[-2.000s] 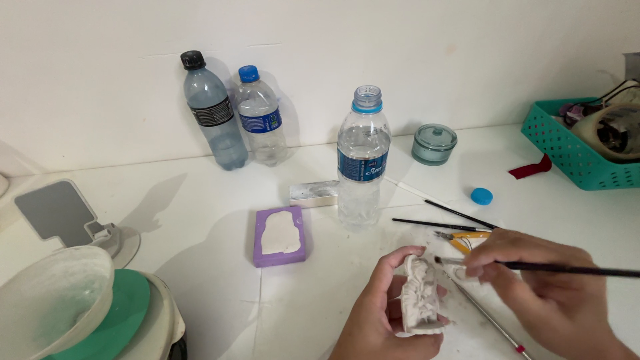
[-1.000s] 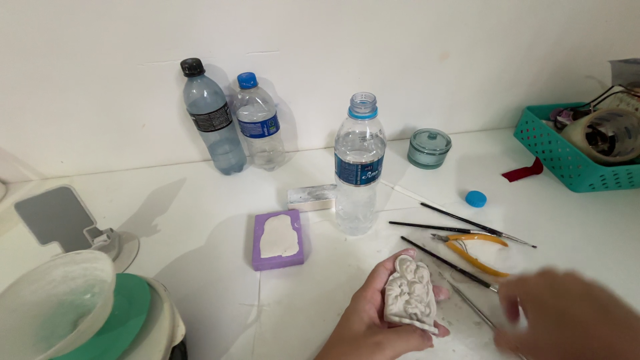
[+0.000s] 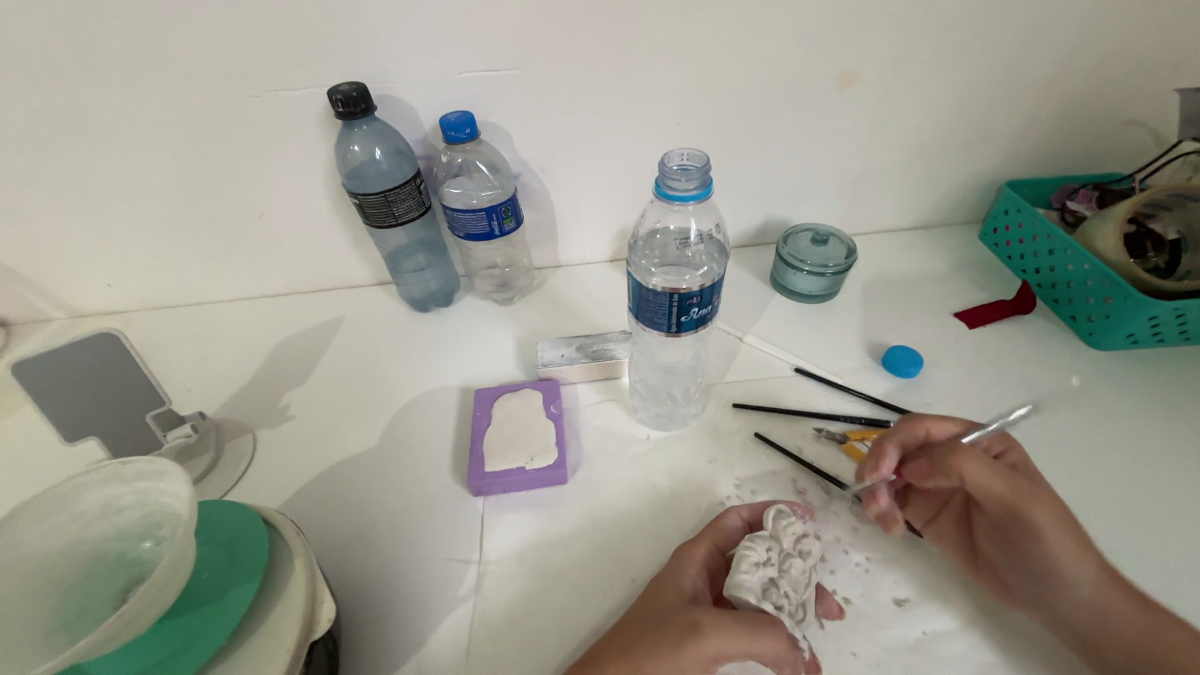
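Note:
A small white cast figurine (image 3: pixel 776 572), plaster-like with raised relief, is gripped in my left hand (image 3: pixel 698 600) at the lower middle. My right hand (image 3: pixel 975 516), to its right, pinches a thin silver metal tool (image 3: pixel 996 425) whose narrow tip points left, apart from the figurine. Beneath and beside that hand lie several dark-handled brushes (image 3: pixel 811 414) and yellow-handled pliers or cutters (image 3: pixel 855 437), partly hidden. Whitish crumbs are scattered on the table around the figurine. A purple mold (image 3: pixel 518 480) filled with white material lies farther left.
An uncapped water bottle (image 3: pixel 677 375) stands behind the hands, its blue cap (image 3: pixel 902 361) to the right. Two capped bottles (image 3: pixel 398 206) lean at the wall. Also around are a metal block (image 3: pixel 583 354), lidded glass jar (image 3: pixel 814 262), teal basket (image 3: pixel 1059 272), translucent bowl (image 3: pixel 84 553) and grey stand (image 3: pixel 89 389).
My right hand held a dark brush at the figurine two seconds ago; that brush is let go and the silver tool picked up from the table. My left hand has turned the figurine.

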